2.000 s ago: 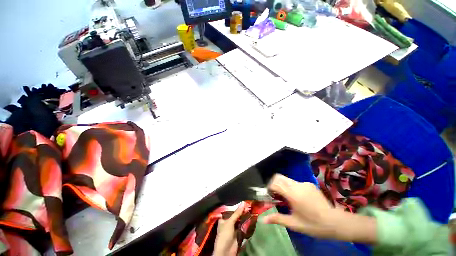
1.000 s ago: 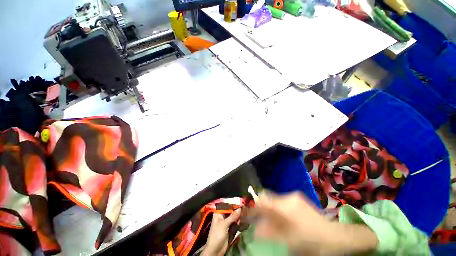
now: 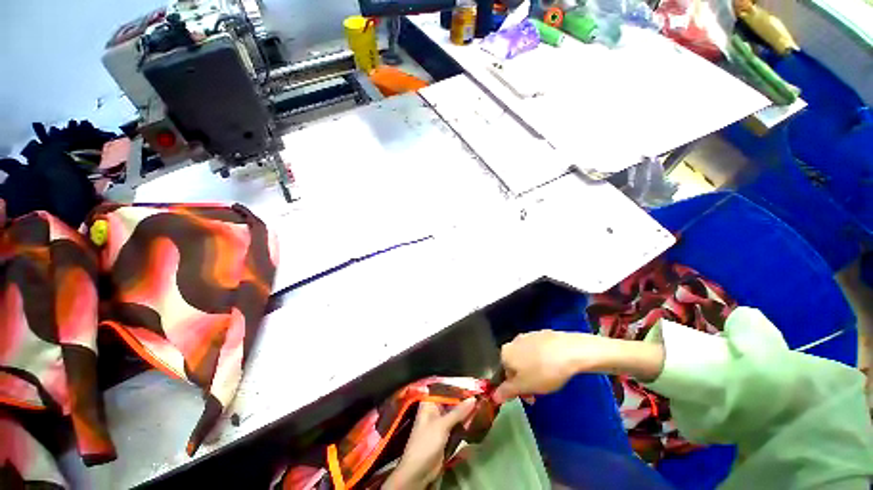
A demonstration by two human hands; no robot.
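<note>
A printed garment piece with red-pink, cream and dark brown waves and orange edging lies over the pale green cloth on my lap, below the table edge. My left hand pinches it near its narrow end. My right hand is closed at the tip of that end, close beside my left fingertips. A small dark thing shows at my right fingers; I cannot tell if it is the snips.
More printed pieces hang over the white table at left. The sewing machine stands behind them. A blue bin with printed cloth is at right, partly behind my right sleeve.
My right hand was blurred in motion over the piece; it now rests at the narrow end. The pale thing at its fingers no longer shows. My right sleeve now covers part of the bin.
</note>
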